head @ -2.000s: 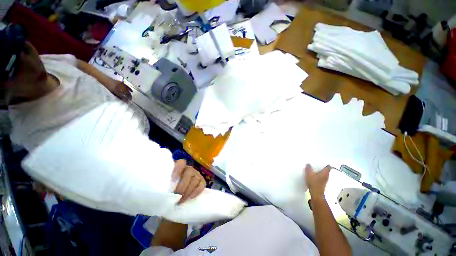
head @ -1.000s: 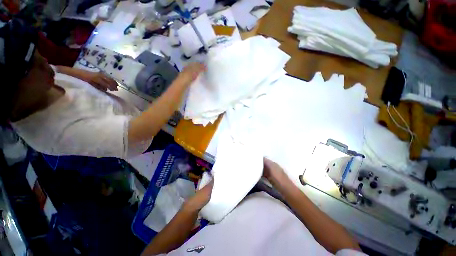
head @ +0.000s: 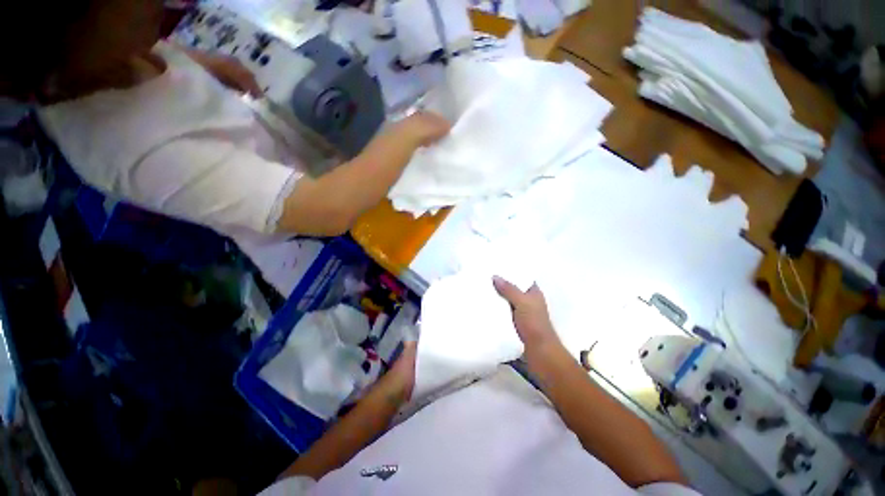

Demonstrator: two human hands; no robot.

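Observation:
A white fabric piece (head: 464, 325) lies across the table's near edge, in front of my body. My left hand (head: 409, 366) is at its left edge; the fingers are mostly hidden by the fabric, and it appears to hold that edge. My right hand (head: 524, 308) is at its right edge, with thumb and forefinger spread and showing on top of the white fabric; whether it grips is unclear. A large spread of white cut panels (head: 631, 228) lies beyond. The sewing machine (head: 723, 387) stands to the right of my right hand.
Another person's hand (head: 427, 128) touches a pile of white panels (head: 514, 121) at upper left. A fanned white stack (head: 723, 87) lies on a brown board (head: 621, 116). A blue basket (head: 254, 373) with white pieces stands at left. A grey motor end (head: 335, 97) is beyond.
The large white piece earlier raised at left in my left hand came down before me. The fabric between my hands now lies flatter and lower. The other person's arm reached onto the far pile.

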